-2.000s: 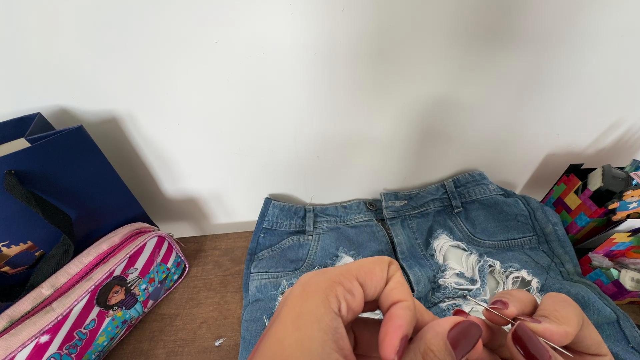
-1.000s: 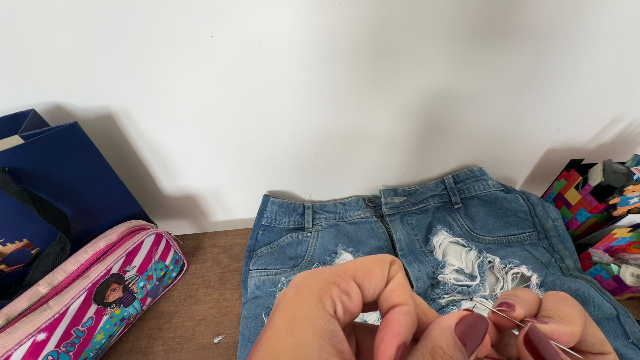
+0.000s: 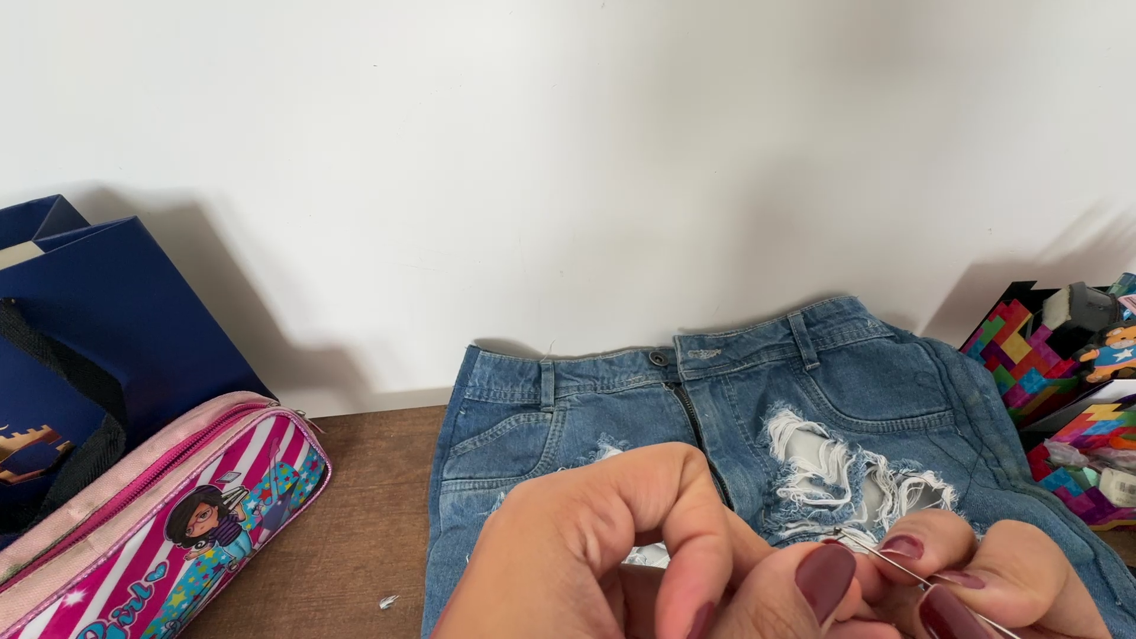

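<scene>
My right hand (image 3: 994,577) holds a thin metal needle (image 3: 963,605) between thumb and fingertips, its shaft slanting from upper left to lower right. Beside its upper end is my left hand (image 3: 639,532), with thumb and index finger drawn together; whether thread or anything else is between them is hidden. Both hands are in front of blue denim shorts or jeans (image 3: 612,408), whose lower part is out of view. The denim has a button, an open-looking fly and a ripped patch with frayed white threads (image 3: 803,453) above my right fingers.
A navy paper bag (image 3: 151,311) with a black handle stands at left, behind a pink striped pencil case (image 3: 231,515). Colourful block-patterned boxes (image 3: 1021,364) holding small items are at right. A white wall (image 3: 532,177) rises behind the wooden table (image 3: 373,488), which bears a thread scrap (image 3: 388,602).
My fingers have shifted slightly around the needle, and my left thumb has come up a little. The denim garment has stayed in place.
</scene>
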